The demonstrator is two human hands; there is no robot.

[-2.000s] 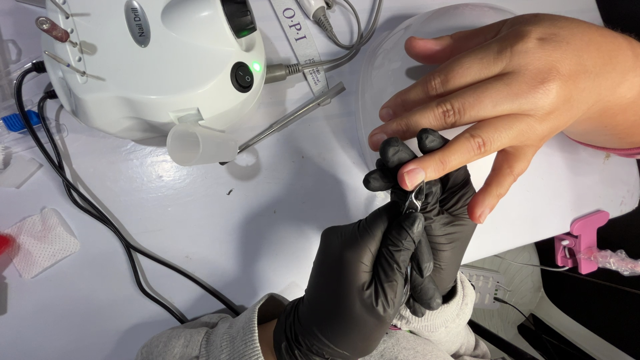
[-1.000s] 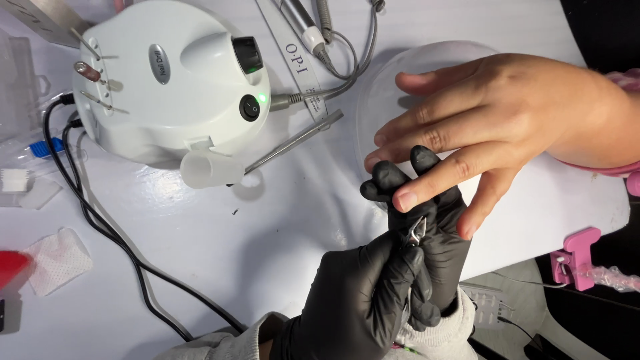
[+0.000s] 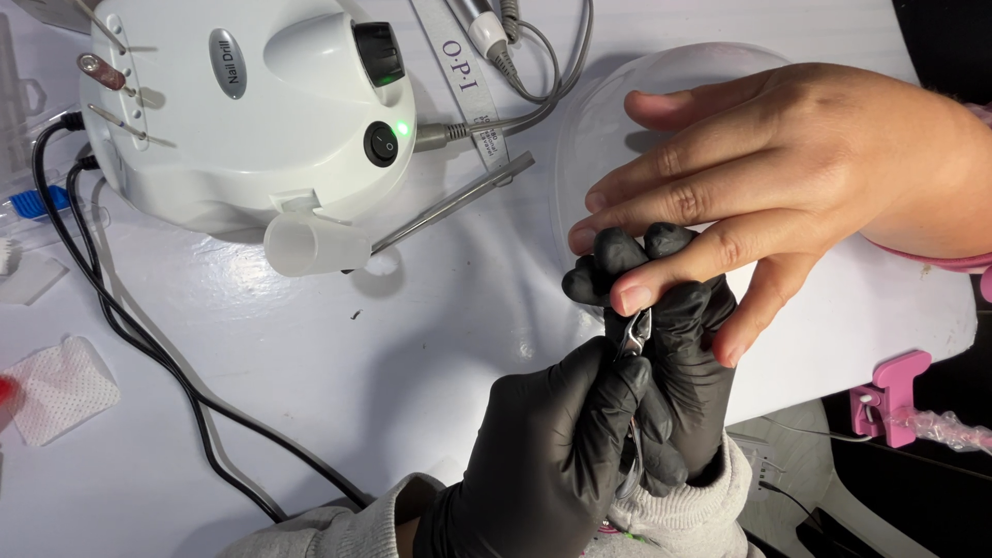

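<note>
My left hand (image 3: 542, 449), in a black glove, grips metal cuticle nippers (image 3: 637, 333); their handles are partly hidden by the fingers. The nipper jaws point up and meet the edge of the nail on another person's index finger (image 3: 682, 267). My right hand (image 3: 690, 380), also black-gloved, is palm up below that finger, its fingertips behind it and its thumb just under it. The other person's bare hand (image 3: 814, 163) reaches in from the right with fingers spread, palm down.
A white nail drill unit (image 3: 256, 101) with a green light stands at upper left, beside a nail file (image 3: 465, 77), a drill handpiece (image 3: 480, 27) and a metal tool (image 3: 453, 203). Black cables (image 3: 178, 372) cross the left. A white pad (image 3: 66, 391) and pink clamp (image 3: 891, 399) lie outward.
One second ago the nipper jaws were slightly below the fingertip; now they are up against the nail's edge. The view has come somewhat nearer the hands.
</note>
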